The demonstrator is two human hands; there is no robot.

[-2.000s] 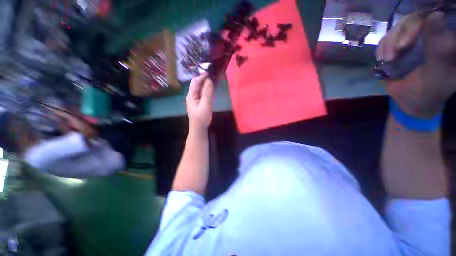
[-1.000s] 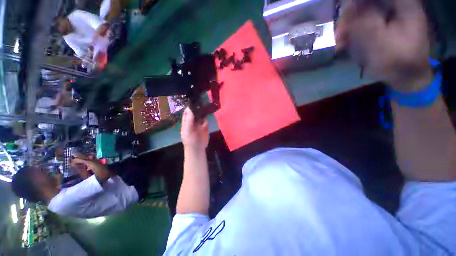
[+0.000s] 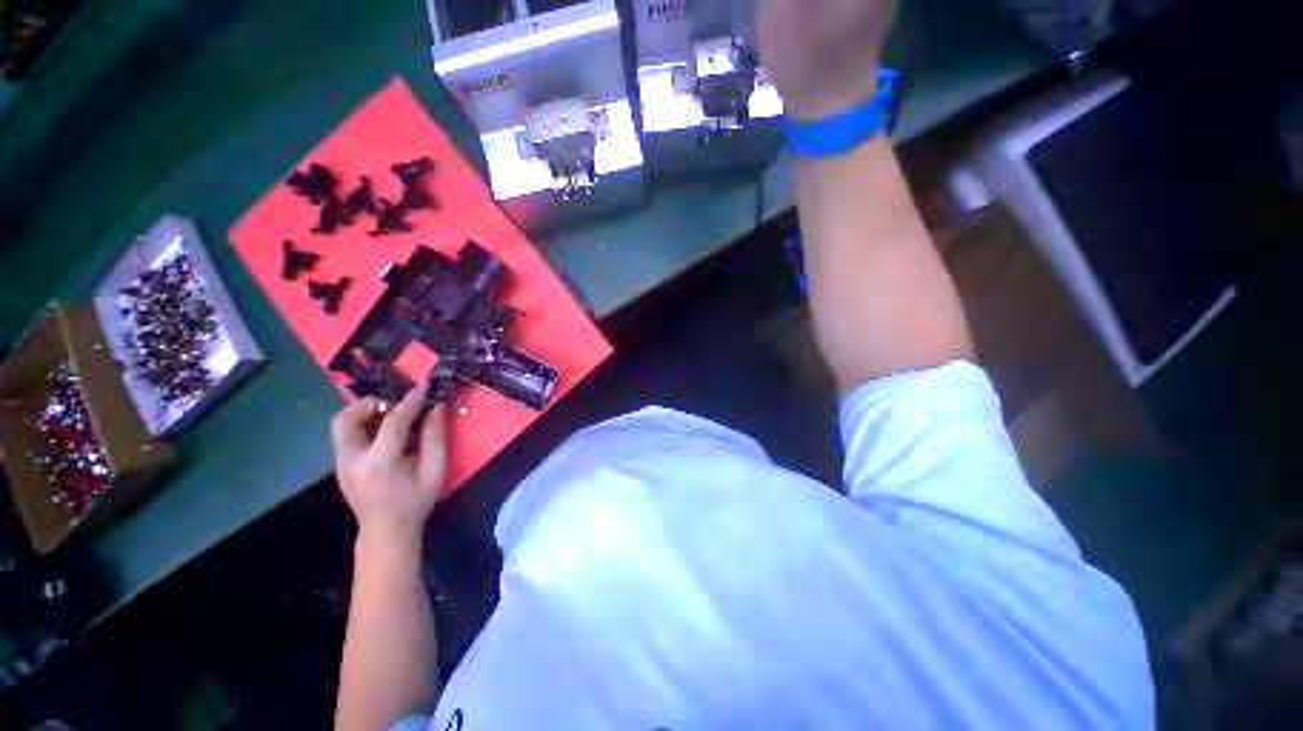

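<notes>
The black housing assembly [image 3: 443, 314] lies on the pink-red mat [image 3: 536, 307], its stubby arm pointing right and the mat showing through its square opening. My left hand [image 3: 392, 454] is at the housing's near edge, with thumb and fingertips on it. My right hand [image 3: 825, 43] is raised at the top edge of the picture, partly cut off, with a blue band on the wrist; whether it holds anything does not show. Several small black brackets [image 3: 360, 197] lie loose on the far part of the mat.
Two pale screw feeders [image 3: 557, 100] stand behind the mat, to its right. A white tray [image 3: 246, 343] of small metal parts and a brown box [image 3: 126, 414] of red-silver parts are at the left. A dark panel with a white edge [image 3: 1143, 374] is at the right.
The housing, earlier held up in my left hand, now lies on the mat. The view has turned right, showing both feeders. My right hand is now at the top edge, by the feeders.
</notes>
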